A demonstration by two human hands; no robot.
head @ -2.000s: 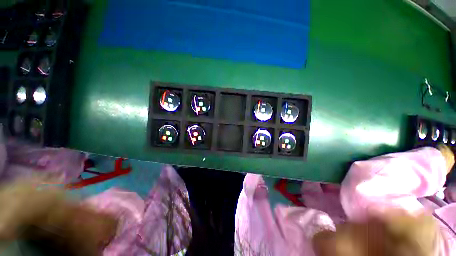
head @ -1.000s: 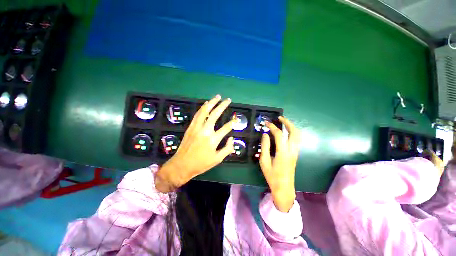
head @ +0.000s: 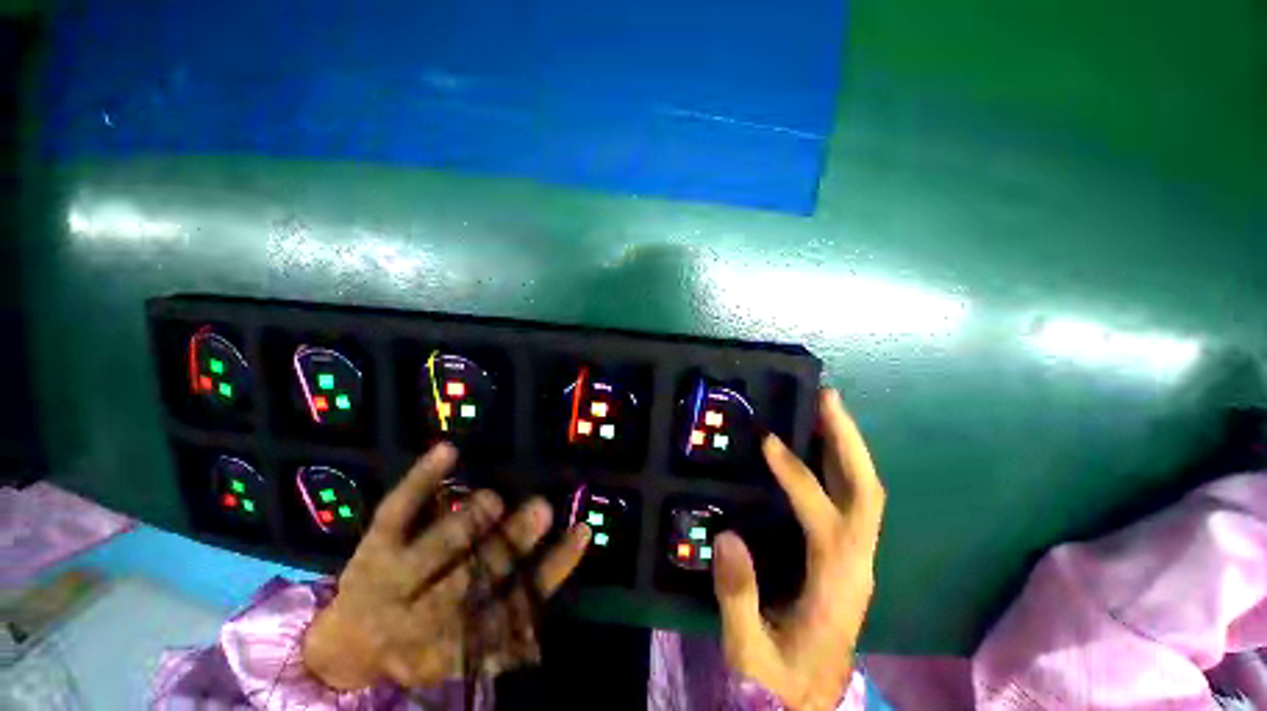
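The black compartment tray (head: 542,329) lies across the green bench in front of me. Its two rows of five pockets hold lit round smartwatches with coloured marks, such as the one at the upper left (head: 217,377). The lower middle watch (head: 454,503) is partly hidden by fingers. My left hand (head: 448,590) is over the tray's near edge, fingers apart, fingertips around the lower middle pocket. My right hand (head: 810,570) is at the tray's right end, fingers spread, one finger along the outer edge and the thumb by the lower right watch (head: 693,536). I cannot tell whether it grips the tray.
A blue mat (head: 459,84) lies on the green bench mat (head: 1028,208) beyond the tray. A neighbour's pink sleeve (head: 1139,597) is at the lower right. Another bit of pink cloth (head: 63,535) shows at the lower left edge.
Both hands came into view and over the tray. The view is now closer. The middle pockets, empty two seconds ago, now hold lit watches. My left hand is lower, my right hand at the tray's end.
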